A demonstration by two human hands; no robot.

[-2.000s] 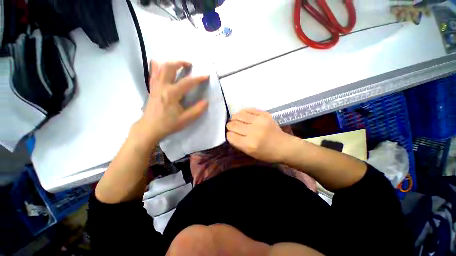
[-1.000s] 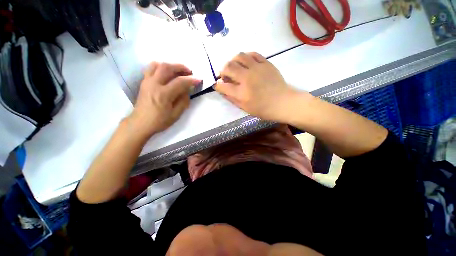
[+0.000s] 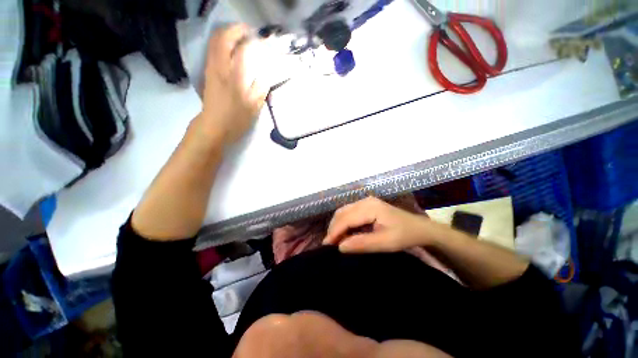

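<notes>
My left hand [image 3: 234, 80] is on the white table just left of the machine's needle area [image 3: 301, 47], its fingers blurred and washed out by glare. Whether a light panel lies under it cannot be told against the white tabletop. A blue knob [image 3: 343, 62] sits right of the needle area. A small dark patch [image 3: 284, 138] lies at the corner of the bed slit. My right hand [image 3: 374, 225] is below the table's front edge at my lap, fingers curled against the black top; whether it holds anything is not visible.
Red-handled scissors [image 3: 467, 54] lie right of the needle. A layered black-and-white pile [image 3: 82, 108] and dark fabric [image 3: 150, 35] are at upper left. Ruler tape [image 3: 448, 165] runs along the front edge. Pale panels [image 3: 241, 283], a phone [image 3: 466, 223] and blue crates [image 3: 525, 185] are below.
My left hand has moved up toward the needle. My right hand has left the fabric and dropped to my lap. The light panel with its dark edge no longer shows clearly between them.
</notes>
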